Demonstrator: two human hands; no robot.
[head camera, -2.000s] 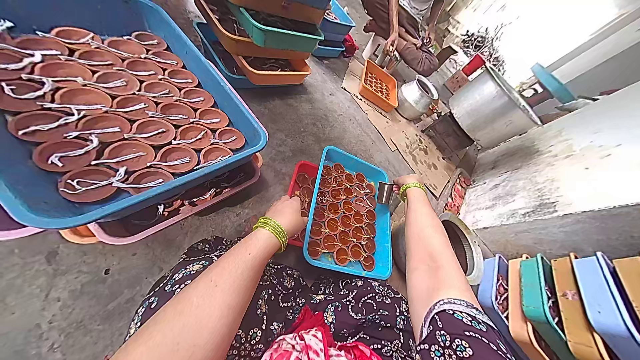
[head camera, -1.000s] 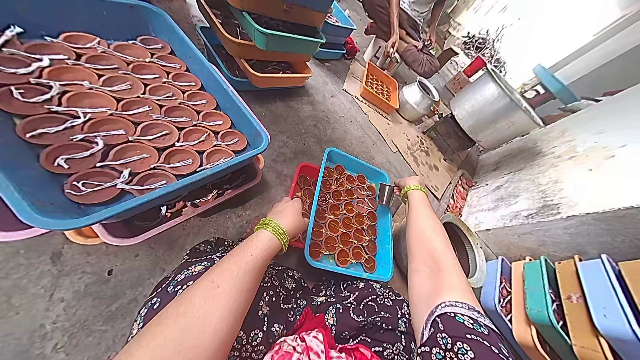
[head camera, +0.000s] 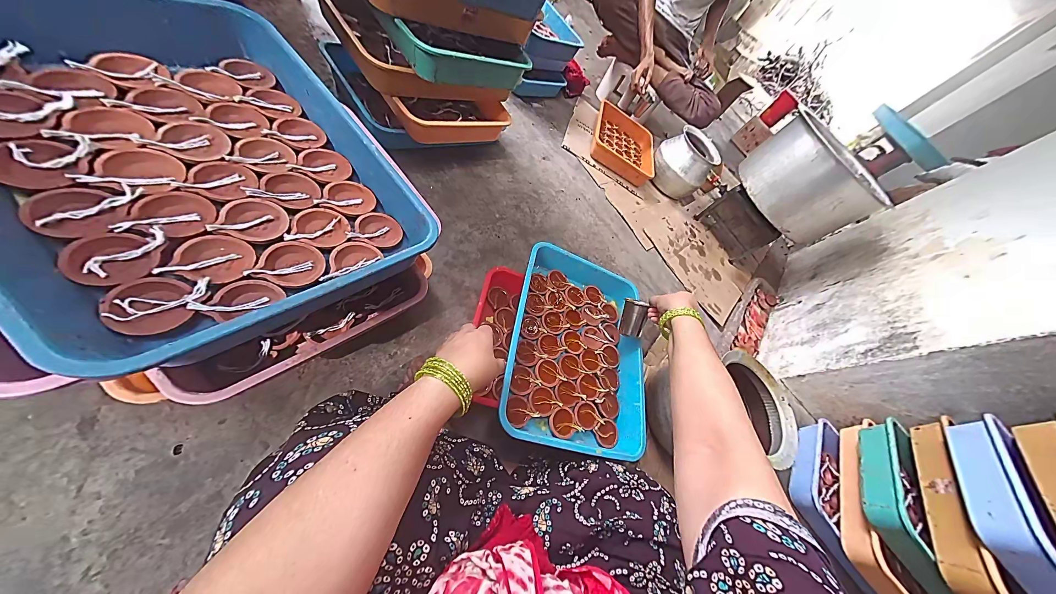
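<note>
A light-blue plastic tray (head camera: 635, 388) full of small clay lamps (head camera: 569, 363), which look filled with shiny liquid and hold wicks, lies before my lap. It overlaps a red tray (head camera: 487, 301) that also holds clay lamps. My left hand (head camera: 472, 355) is at the light-blue tray's left edge, over the red tray; its fingertips are partly hidden, so its grip is unclear. Beyond the right edge, my right hand (head camera: 672, 307) holds a small metal cup (head camera: 634, 318) by its side, tilted at the tray's rim. Green bangles circle both wrists.
At left, a large blue tray (head camera: 396, 198) of clay lamps with white wicks tops other trays. Stacked trays (head camera: 462, 62) stand beyond. A person (head camera: 660, 66) sits by an orange tray (head camera: 623, 144) and metal pots (head camera: 685, 161). A round metal vessel (head camera: 780, 412) and more trays (head camera: 887, 478) are at right.
</note>
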